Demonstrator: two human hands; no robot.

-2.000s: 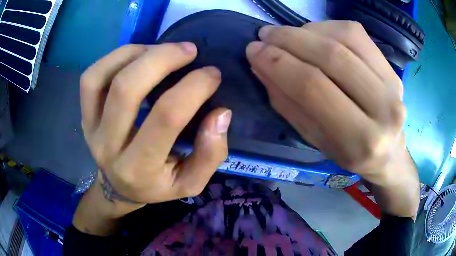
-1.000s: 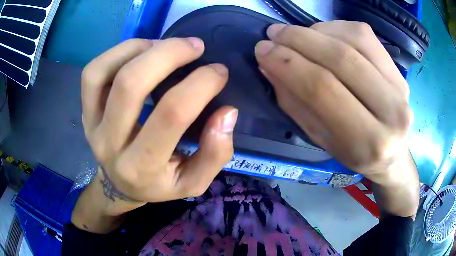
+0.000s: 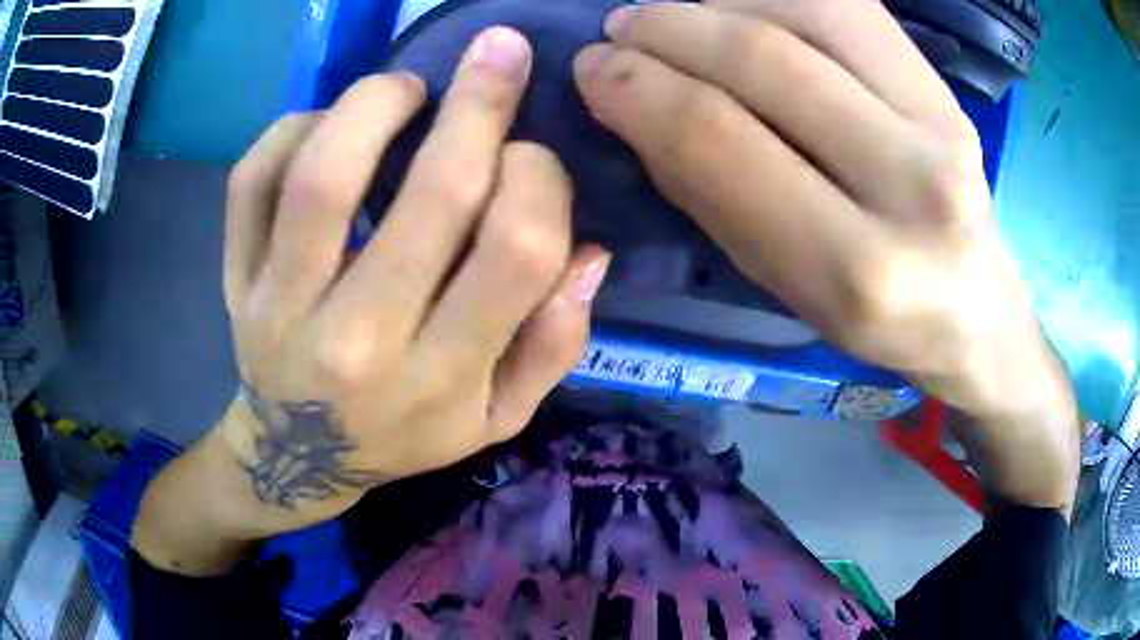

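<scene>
A dark oval base unit (image 3: 613, 188) lies in a blue tray (image 3: 806, 390), its far edge cut off by the picture's top. My left hand (image 3: 375, 275) rests over its left part, index finger stretched towards the far side and the other fingers bent. Its thumb tip is near the unit's near side. My right hand (image 3: 813, 188) lies over the right part, fingers together, fingertips at the unit's surface. Its thumb is hidden. I cannot see any strip between the fingers. A small dark dot shows near the unit's near right edge.
A sheet of black foot strips (image 3: 69, 94) lies at the upper left on the green bench (image 3: 1063, 175). Part of the black headphones (image 3: 981, 44) shows at the upper right. A handwritten label (image 3: 663, 371) is on the tray's near rim. A red part (image 3: 931, 453) stands below the tray.
The tray and unit sit higher in view. My left index finger has straightened towards the far side of the unit. My right hand appears higher and slightly further left, fingers still together.
</scene>
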